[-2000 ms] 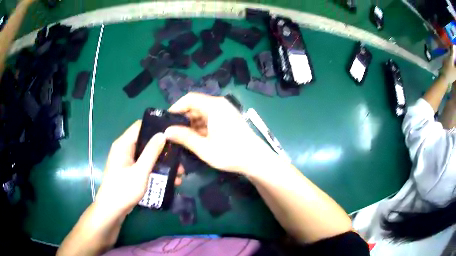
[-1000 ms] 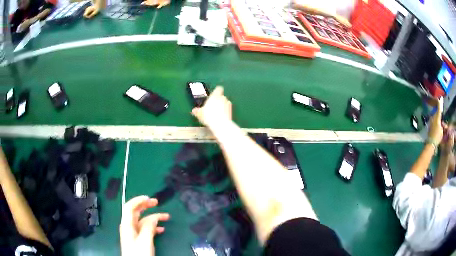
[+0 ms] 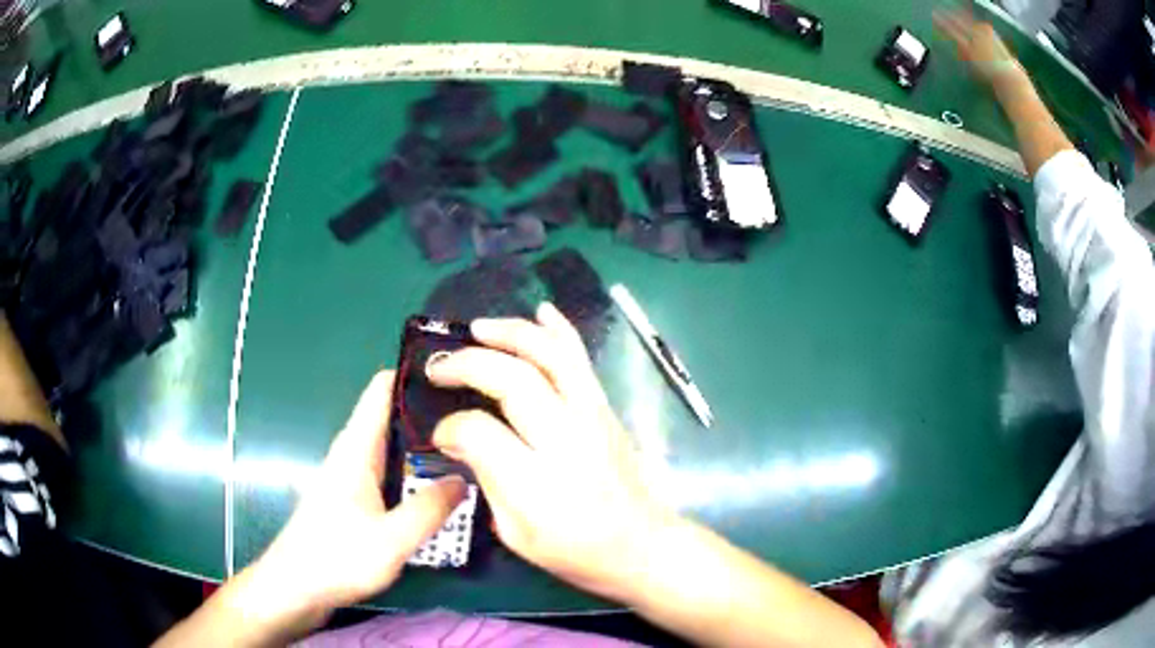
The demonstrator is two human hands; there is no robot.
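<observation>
A half-assembled black phone point(image 3: 424, 405) stands upright in view just in front of me, its white key area with dots at the near end and thin red wire loops on the body. My left hand point(image 3: 342, 519) holds it by its left side, thumb over the key area. My right hand point(image 3: 545, 443) lies over its right side, fingertips on the upper half and a round disc. Loose black flat pieces point(image 3: 576, 285) lie just beyond my hands. Whether my right fingers pinch a small part is hidden.
Silver-white tweezers point(image 3: 661, 355) lie right of my hands. Stacked phones point(image 3: 728, 158) lie beside the black pieces. A large black heap point(image 3: 114, 241) is at left beyond a white line. More phones point(image 3: 915, 196) lie at right, near another person's sleeve point(image 3: 1089, 304).
My right hand has come back from a phone beyond the pale strip, and both hands are now together on a phone near me. The view has tilted down. The other person's arm reaches farther out.
</observation>
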